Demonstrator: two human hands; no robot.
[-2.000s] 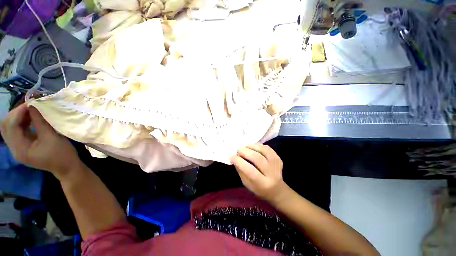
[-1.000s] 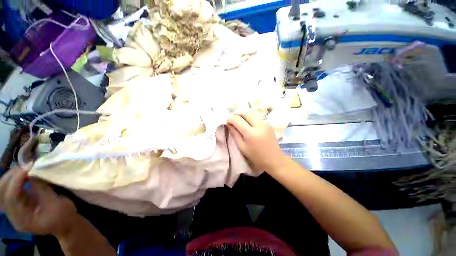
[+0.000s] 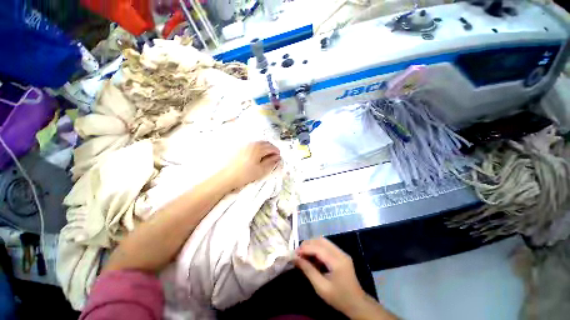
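A cream and pinkish-white garment piece (image 3: 231, 237) lies heaped left of the needle and hangs over the table's front edge. My left hand (image 3: 257, 164) rests on the cloth just left of the presser foot area (image 3: 292, 130), its fingers curled on the fabric. My right hand (image 3: 325, 269) pinches the cloth's gathered edge at the front edge of the table. A narrow pale strip (image 3: 295, 226) runs along that edge between the needle area and my right fingers. Bright lamp glare hides whether the cloth is under the foot.
The white JACK machine head (image 3: 375, 75) stands behind. White sheets (image 3: 350, 139) lie right of the needle, with a lilac strip bundle (image 3: 415, 137) beside them. Beige-grey strands (image 3: 525, 181) lie far right. Tan ruffled pieces (image 3: 165, 94) are behind the garment, a purple basket (image 3: 25, 122) at left.
The view has swung to the right. My left hand has moved from the cloth's far left end to beside the needle. My right hand has moved from the cloth's middle to its front edge.
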